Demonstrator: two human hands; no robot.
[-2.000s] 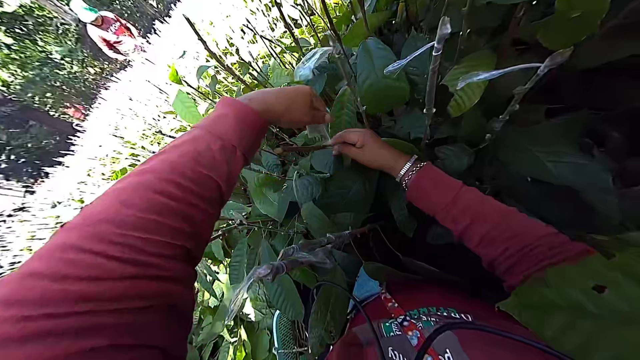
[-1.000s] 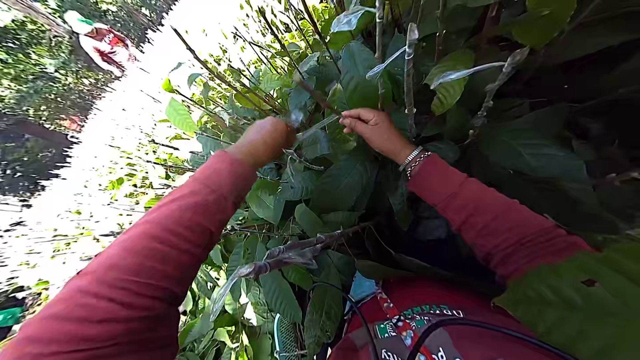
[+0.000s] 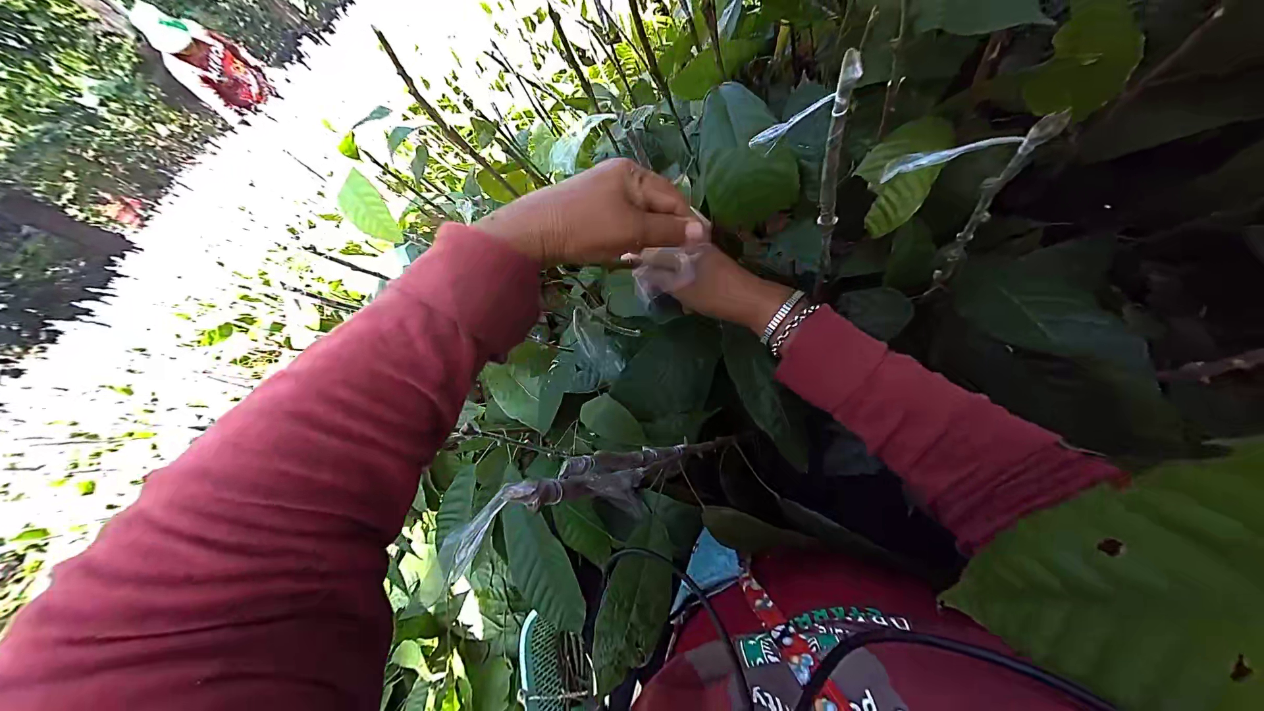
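My left hand (image 3: 617, 212) is at the upper middle, fingers bent and pinched together. Just below and right of it, my right hand (image 3: 716, 284) wears metal bands at the wrist. Thin clear plastic film (image 3: 667, 272) bunches between the fingertips of both hands. A stem at that spot is mostly hidden by the fingers. To the right stand a stem wrapped in clear film (image 3: 834, 158) with a loose tail, and another wrapped stem (image 3: 987, 202), also with a tail. Below my hands, a branch wrapped in clear film (image 3: 592, 476) slants among green leaves (image 3: 538, 563).
Bare upright twigs (image 3: 444, 109) rise beyond my left hand. A large holed leaf (image 3: 1136, 583) is close at the lower right. A black cable (image 3: 691, 583) and a patterned strap (image 3: 780, 622) cross my torso beside a green mesh container (image 3: 543, 662). Another person (image 3: 212, 59) is at the far upper left.
One second ago my hands were apart with a strip of clear film stretched between them. They are now close together, and the film is bunched at the fingers.
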